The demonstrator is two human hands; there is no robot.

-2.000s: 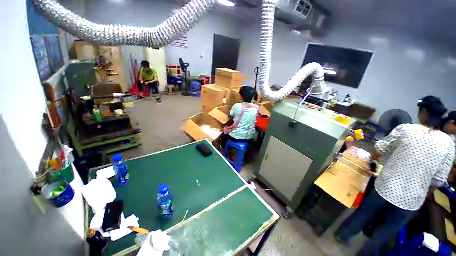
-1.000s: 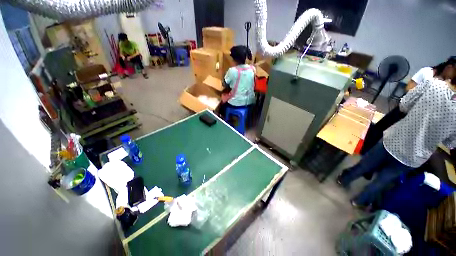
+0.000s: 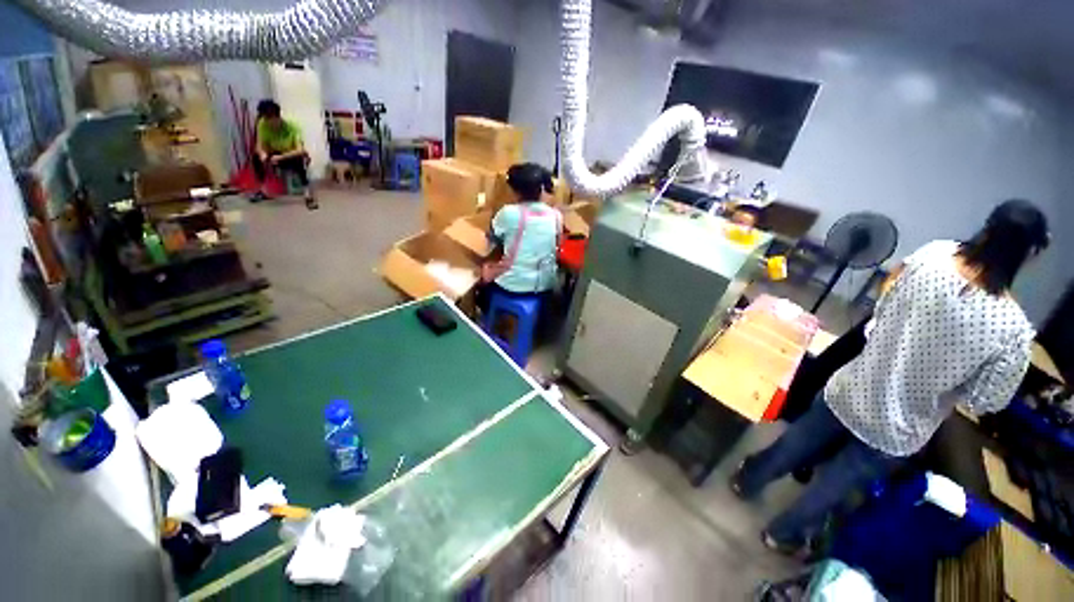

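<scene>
Neither of my hands is in the picture. Nearest in front of me is a worktable (image 3: 471, 441) with a green top and a pale dividing strip. Two small blue water bottles stand on it, one near the middle (image 3: 344, 440) and one at the left (image 3: 224, 376). A small black case (image 3: 436, 316) lies near the far edge. A dark flat object (image 3: 219, 485) lies on white papers at the left. A crumpled white bag or tissue (image 3: 326, 544) is at the near edge, beside clear plastic.
A cabinet machine (image 3: 618, 353) stands beyond the table, with a side table bearing tan sheets (image 3: 754, 359). A person in a dotted shirt (image 3: 913, 353) stands at the right. A person sits by cartons (image 3: 453, 194); another (image 3: 279, 151) sits farther back. A ribbed hose (image 3: 574, 94) hangs overhead.
The view has shifted, so the table and machine sit lower and more to the left than a second ago. The stool at the bottom right is now mostly cut off. The person in the dotted shirt stands more upright.
</scene>
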